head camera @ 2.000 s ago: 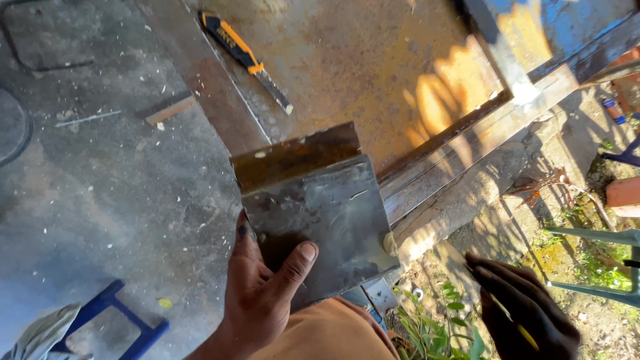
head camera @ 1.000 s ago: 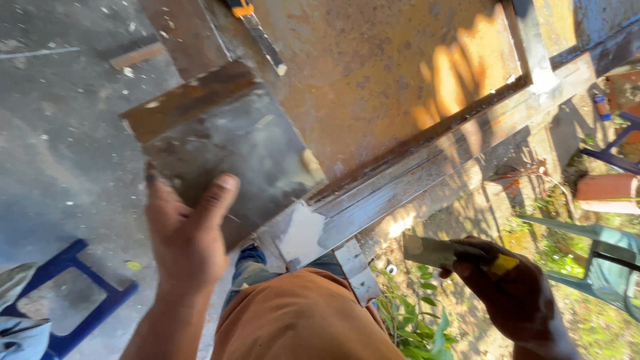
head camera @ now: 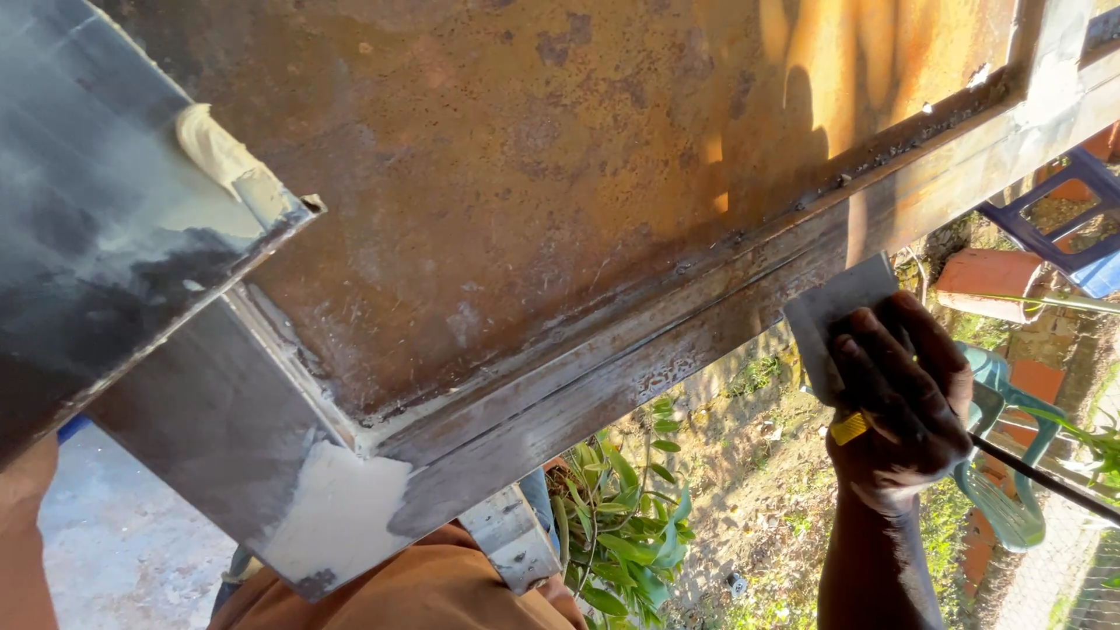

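My right hand (head camera: 901, 398) grips a putty knife (head camera: 836, 319), its wide blade beside the outer edge of the rusty metal frame (head camera: 612, 376). At the left, a dark flat plate (head camera: 96, 201) carries a lump of cream filler (head camera: 219, 153) near its corner and overlaps the frame. My left forearm (head camera: 26, 534) shows only in part at the lower left edge; the left hand is hidden beneath the plate or out of view. A smooth pale filler patch (head camera: 346, 507) covers the frame's near corner, and a rusty sheet panel (head camera: 542, 175) lies inside the frame.
A metal support piece (head camera: 514, 538) juts out below the frame, close to my body. Leafy plants (head camera: 621, 525) grow beneath the edge. Further right are a green plastic chair (head camera: 1006, 437), a terracotta pot (head camera: 989, 284) and a blue plastic stool (head camera: 1067, 210).
My right hand has moved up to the frame's outer edge with the putty knife. The filler lump on the plate now shows clearly. The view has shifted closer to the frame.
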